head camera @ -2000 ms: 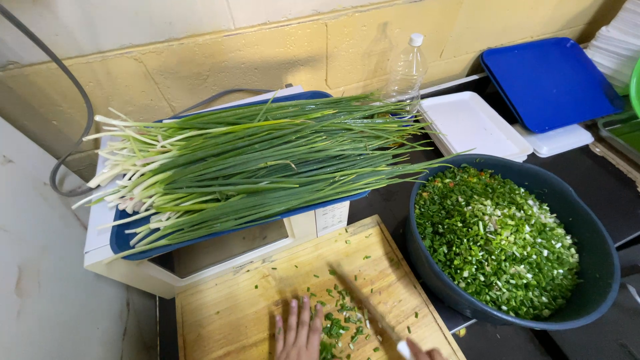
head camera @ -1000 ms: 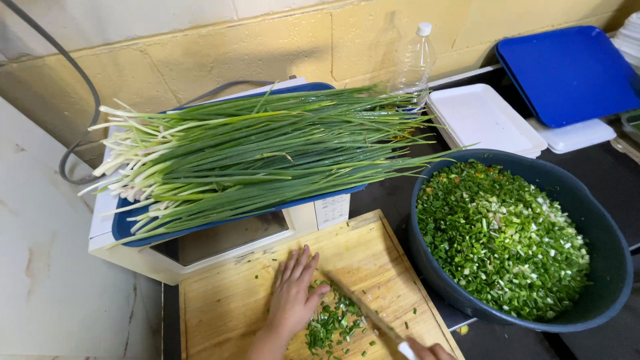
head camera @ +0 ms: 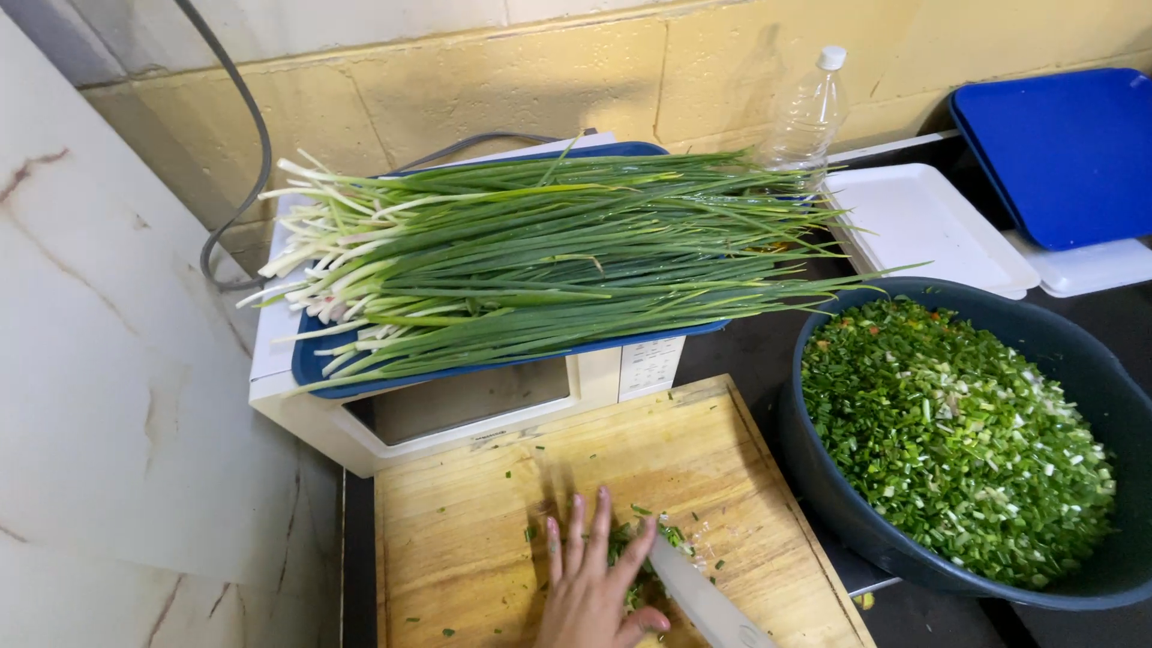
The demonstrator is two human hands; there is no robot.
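On the wooden cutting board (head camera: pixel 468 540), my left hand (head camera: pixel 594 576) lies with its fingers spread over a small heap of chopped green onion (head camera: pixel 643 576). Its thumb and index finger are beside the blade of a kitchen knife (head camera: pixel 697 585), which slants down to the right across the heap. My right hand is out of the frame, and the knife's handle is cut off at the bottom edge. Long whole green onions (head camera: pixel 540 252) lie on a blue tray (head camera: pixel 315 364) above the board. A large dark basin (head camera: pixel 810 450) at the right holds a mound of chopped green onion (head camera: pixel 954 441).
The blue tray rests on a white microwave oven (head camera: pixel 594 382) directly behind the board. A clear plastic bottle (head camera: pixel 805 121), white trays (head camera: pixel 927 225) and blue trays (head camera: pixel 1062 153) stand at the back right. A marbled panel (head camera: pixel 135 360) borders the left side.
My left hand has moved from the left side of the chopped heap onto it, close to the blade. My right hand, earlier on the knife handle, has gone out of view.
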